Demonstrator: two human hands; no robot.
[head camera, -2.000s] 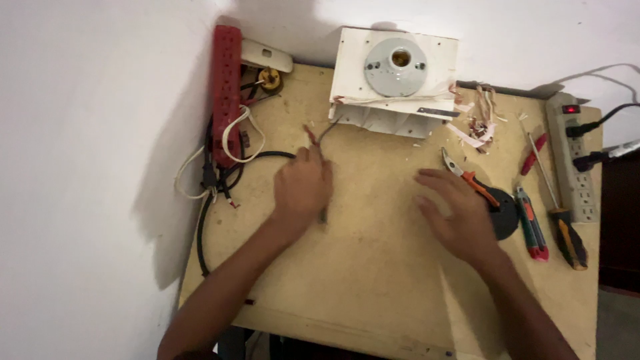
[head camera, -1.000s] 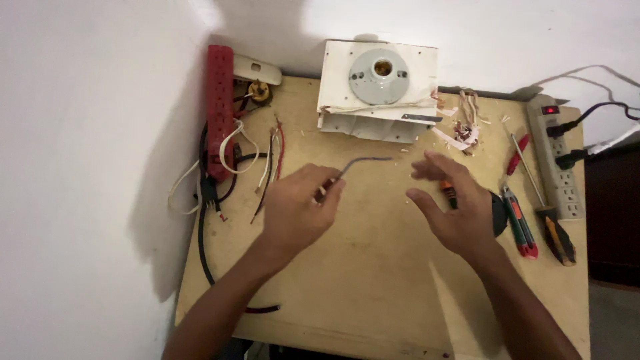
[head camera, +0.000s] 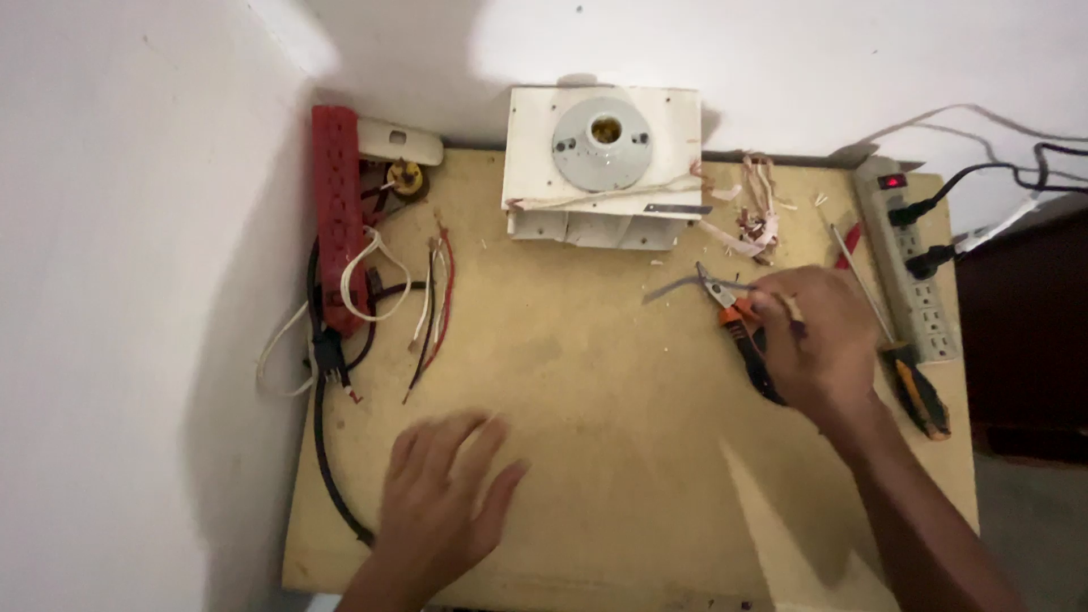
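Observation:
My left hand (head camera: 446, 497) hovers over the lower left of the wooden tabletop (head camera: 578, 476), fingers apart, with nothing in it. At the right, my right hand (head camera: 816, 336) is closed on a thin gray wire (head camera: 680, 285), whose free end points left. The wire crosses over the jaws of orange-and-black pliers (head camera: 752, 361), which lie beside and partly under the right hand. Short red, black and white wires (head camera: 438, 297) rest at the left. A round gray lamp socket (head camera: 602, 144) sits on a white box (head camera: 518, 161) at the back.
A red power strip (head camera: 338, 212) with cables and a yellow plug (head camera: 406, 178) occupy the left edge. Wire scraps (head camera: 756, 221) lie right of the box. A screwdriver (head camera: 914, 391) and a beige power strip (head camera: 905, 255) with a lit red switch and plugs line the right edge.
The gray wire has passed from my left hand to my right hand. My left hand has moved down toward the front edge, its fingers now apart. The short wires at the left show more fully.

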